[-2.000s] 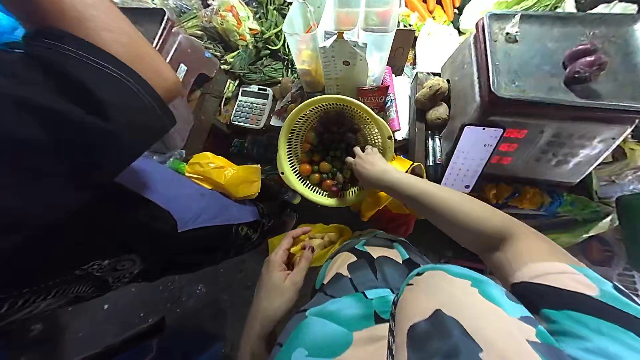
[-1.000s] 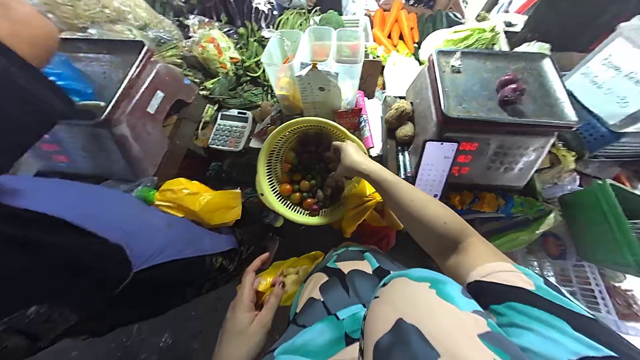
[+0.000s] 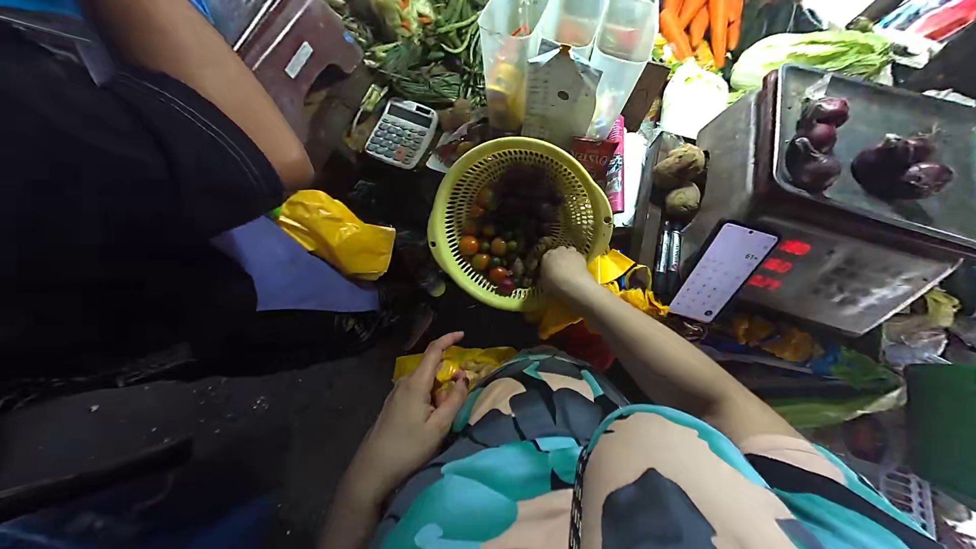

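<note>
My right hand (image 3: 566, 273) reaches over the near right rim of a yellow-green plastic colander (image 3: 450, 263); its fingertips are down among the produce and partly hidden, so its hold is unclear. Small tomatoes (image 3: 480, 261) lie at the colander's left and front, with dark red onions (image 3: 530, 194) towards the back. Close to my lap, my left hand (image 3: 427, 389) rests at a yellow plastic bag (image 3: 488, 354) with pale pieces inside; the fingers touch the bag, but whether they grip it cannot be told. Several red onions (image 3: 820, 145) sit on the metal tray of a weighing scale (image 3: 846, 267) at the right.
A phone (image 3: 724, 271) leans against the scale. Behind the colander stand clear plastic containers (image 3: 564, 84) and a calculator (image 3: 402, 133). Potatoes (image 3: 680, 166) lie between colander and scale. Another person's arm (image 3: 213, 84) and dark clothing fill the left, beside a second yellow bag (image 3: 335, 232).
More red onions lie on the scale tray than before. My right hand has moved from the colander's back right towards its near right side. The view has shifted.
</note>
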